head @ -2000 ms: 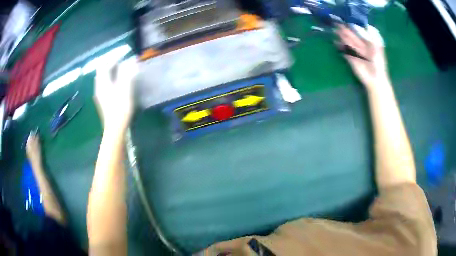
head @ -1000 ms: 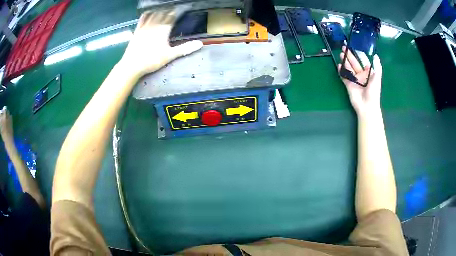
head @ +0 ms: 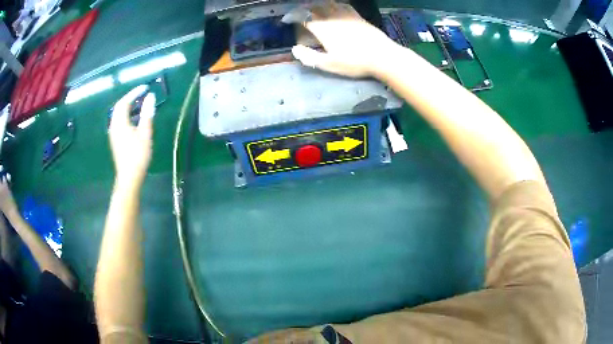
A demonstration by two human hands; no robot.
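The press (head: 275, 101) stands at the centre, with its blue base, grey plate and red button. A dark phone frame (head: 259, 39) lies at its orange-edged nest. My right hand (head: 339, 41) reaches over the plate and holds this frame by its right end, thumb at the near edge; its other fingertips are blurred. My left hand (head: 132, 124) is at the left, thumb and fingers apart, over another phone frame (head: 160, 89) on the green belt. Its fingers partly cover that frame, and I see no grip on it.
Several phone frames (head: 464, 54) lie right of the press. Another frame (head: 58, 144) and a red tray (head: 50, 67) are at the left. A pale hose (head: 177, 195) runs down beside the press. A black tray (head: 591, 84) is far right. Another person's arm (head: 33, 238) shows far left.
My left hand has moved from the nest to the left belt, where another frame now shows. My right hand has brought its phone frame from the right side to the nest.
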